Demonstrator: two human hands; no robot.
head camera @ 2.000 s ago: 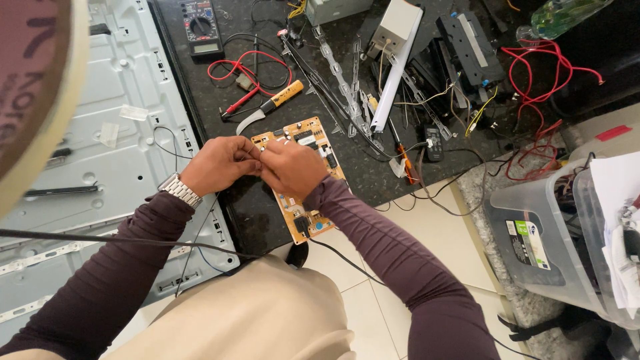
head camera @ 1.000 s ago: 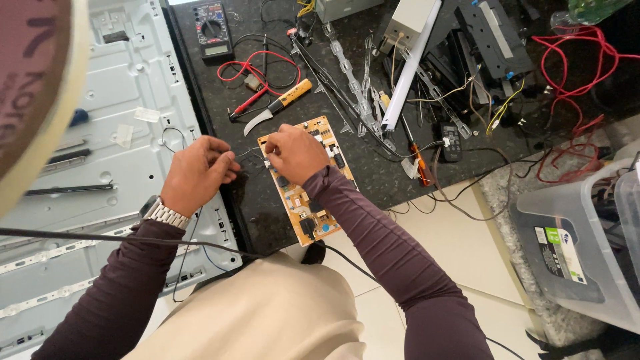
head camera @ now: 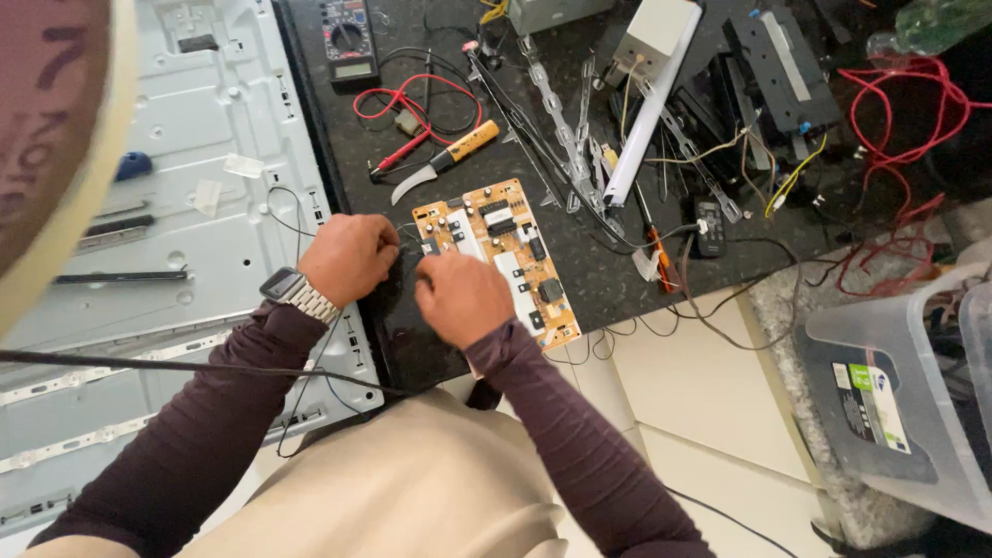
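A power supply circuit board (head camera: 554, 267) lies on the dark stone worktop at its near edge. My right hand (head camera: 465, 298) is over the board's left side, fingers curled down; whether it grips anything is hidden. Left of the board, my left hand (head camera: 350, 256), with a watch on the wrist, has its fingertips together around a thin wire (head camera: 404, 228) that runs toward the board's upper left corner. Beyond the board lie a curved-blade knife (head camera: 446, 159) with a yellow handle and a red test probe (head camera: 401, 156).
On the left lies a large metal TV back panel (head camera: 201, 93). A multimeter (head camera: 346, 43) stands at the back. LED strips (head camera: 562, 116), a screwdriver (head camera: 661, 260), a remote control (head camera: 709, 229) and cables lie to the right. A plastic bin (head camera: 868, 318) stands at far right.
Two seconds ago my hands were together over the board's upper left; now they are apart, the left one beside the board. The right hand has shifted toward the board's near left side.
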